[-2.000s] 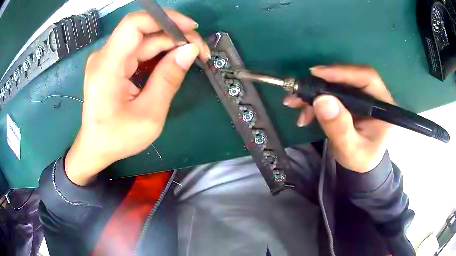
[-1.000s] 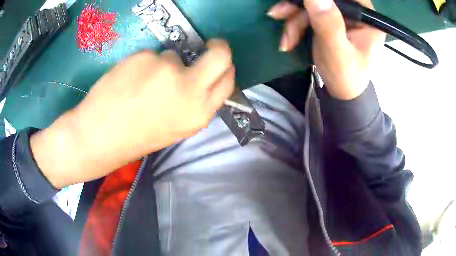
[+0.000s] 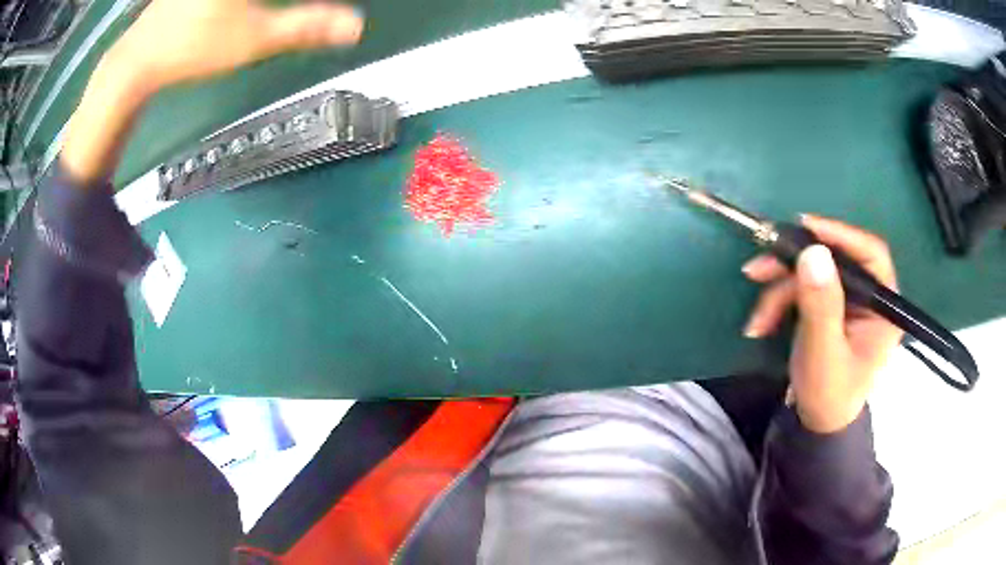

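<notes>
My right hand [image 3: 833,315] is closed around the black handle of the soldering iron [image 3: 871,289]. The iron's thin metal tip points up-left, over the green mat. My left hand [image 3: 210,44] is at the upper left, blurred and partly cut off by the top edge. Its thumb sticks out to the right; the other fingers are not clear, so I cannot tell if it holds anything. A loose pile of short red wires [image 3: 448,185] lies on the mat between the hands. No tweezers show.
Stacked grey strip housings [image 3: 287,141] lie at the left, and another stack [image 3: 750,42] at the far edge. A black stand [image 3: 971,155] is at the far right. A white label [image 3: 163,279] and thin solder wire pieces [image 3: 416,309] lie on the green mat [image 3: 596,298].
The strip housing that was near my left hand is no longer in view. My left hand has moved away to the upper left. The view has shifted, and the iron still stays in my right hand.
</notes>
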